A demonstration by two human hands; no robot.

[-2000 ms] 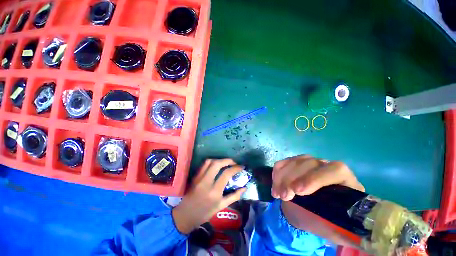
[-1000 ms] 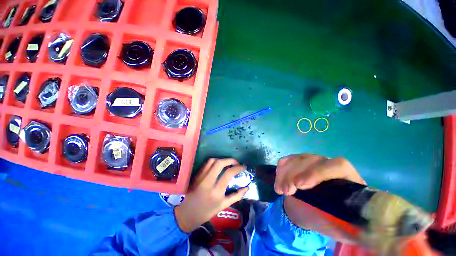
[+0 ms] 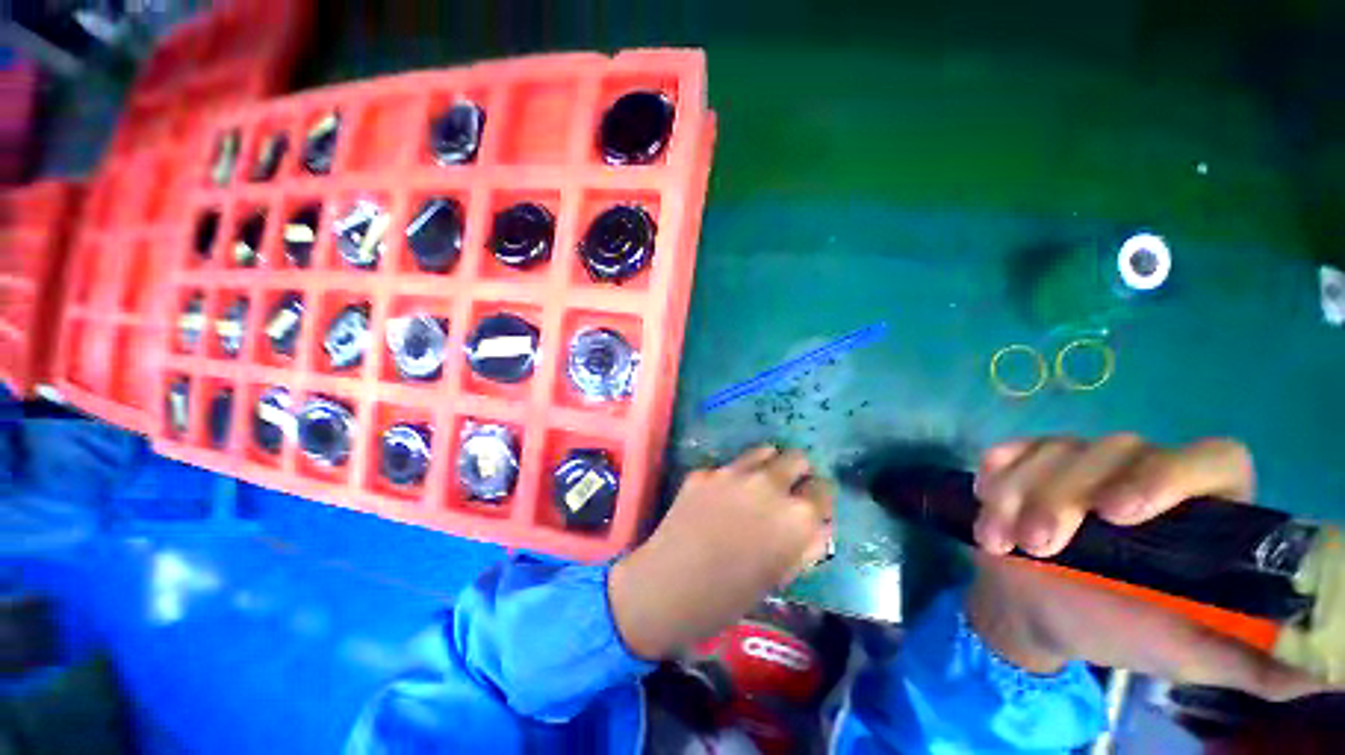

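My right hand (image 3: pixel 1106 494) is closed around a black-and-orange electric screwdriver (image 3: pixel 1180 553), its barrel pointing left and tan tape at its right end. My left hand (image 3: pixel 745 538) is curled, fingertips turned down, just left of the screwdriver's front end. Its fingers hide most of what lies under them; a small shiny edge shows beside them, and I cannot tell whether the round unit is held. Small dark screws (image 3: pixel 797 401) lie scattered beyond my hands, beside a blue plastic stick (image 3: pixel 797 366).
A red compartment tray (image 3: pixel 671 295) with round black and silvery units stands at left. Empty red trays (image 3: pixel 111 295) are farther left. Two yellow rings (image 3: pixel 1018 370) and a green roll with a white end (image 3: pixel 1143 261) are on the green mat (image 3: pixel 944 192). Blue floor lies below left.
The view has swung left, so mat and tray appear farther right. My left hand has turned over, its fingers now curled down, and the shiny unit that showed in it is mostly out of sight.
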